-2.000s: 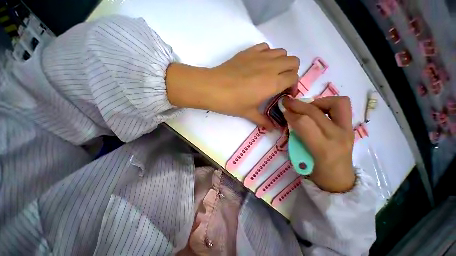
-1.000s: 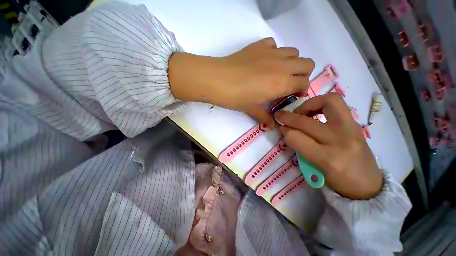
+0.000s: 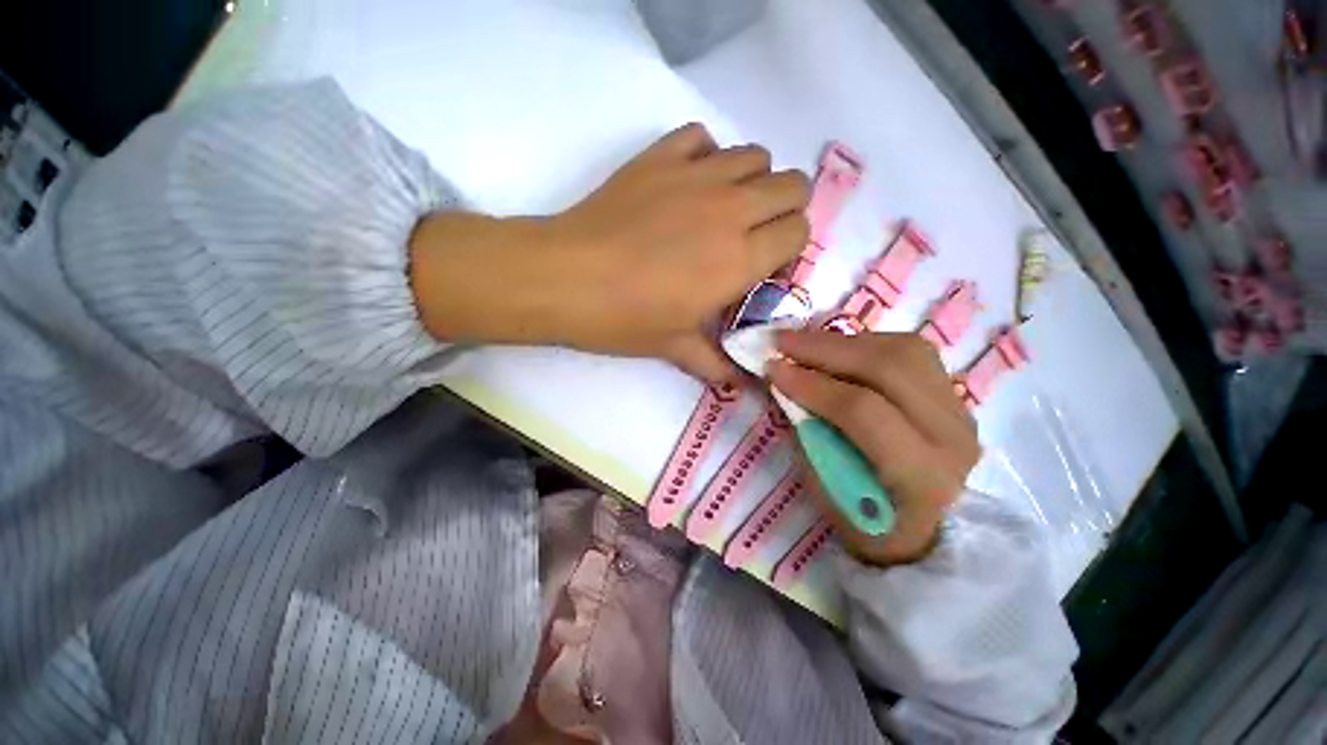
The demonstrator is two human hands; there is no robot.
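Observation:
Several pink smartwatches lie side by side on the white mat, their holed straps [image 3: 687, 463] towards me and buckle ends [image 3: 898, 255] pointing away. My left hand [image 3: 684, 248] is on the leftmost watch, gripping its edges around the screen [image 3: 771, 304], which reflects white and blue. My right hand [image 3: 888, 415] holds a tool with a mint-green handle [image 3: 841, 473]. The tool's white wrapped tip [image 3: 751, 348] is at the near edge of that screen. My right hand partly covers the other watches.
A small white-yellow wrapped stick [image 3: 1033, 274] lies at the mat's far right. Shiny clear film [image 3: 1059, 463] lies on the right of the mat [image 3: 509, 124]. A tray of pink watches [image 3: 1193, 131] stands beyond. A grey object [image 3: 702, 22] is at the top edge.
The view has shifted, so the mat and hands sit further left. My right hand has turned and drawn back from the screen, showing more of the green handle, the white tip and the reflecting screen.

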